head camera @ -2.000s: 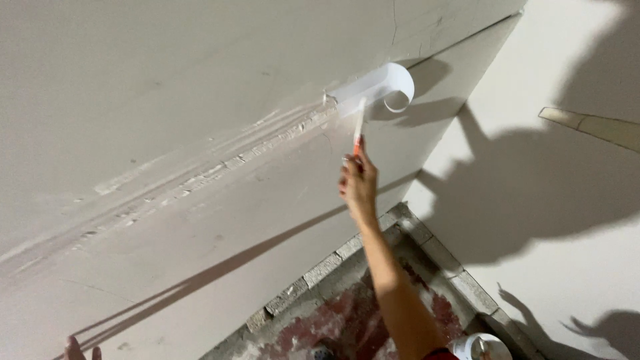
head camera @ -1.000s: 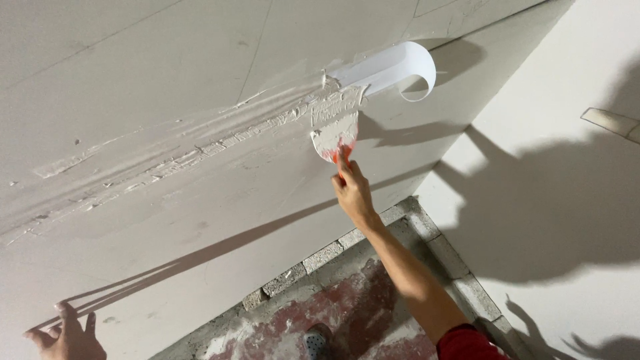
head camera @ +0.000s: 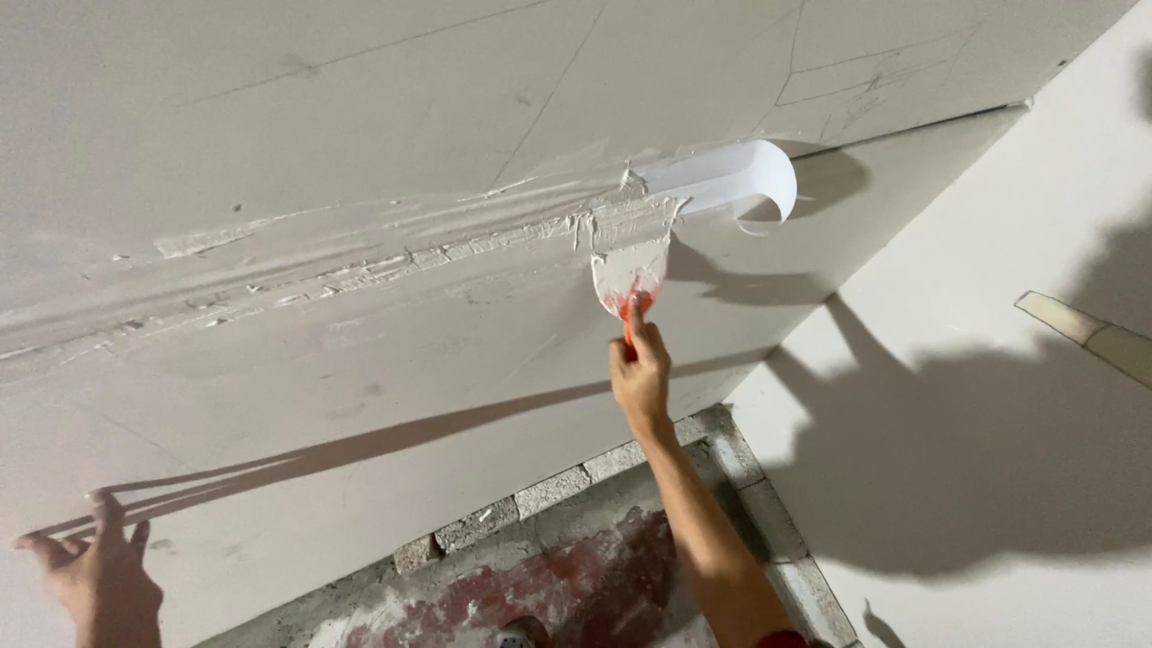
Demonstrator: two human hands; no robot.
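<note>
My right hand grips the orange handle of a wide putty knife, whose blade lies against the wall panel and bears pale joint compound. Just above the blade, white joint tape is stuck along the seam, and its right end curls away from the panel. Wet compound runs in a ridged band from the blade toward the left edge. At the lower left, my left hand rests its spread fingertips on the grey wall panel and holds nothing.
A bare seam continues right of the tape to the corner with a white wall. Below, light blocks edge a stained red and grey floor. A pale strip shows at the right. Broad shadows fall on both walls.
Two seconds ago the putty knife was edge-on beside the tape's curl; now its face shows left of the curl. My left hand has come further into view against the panel.
</note>
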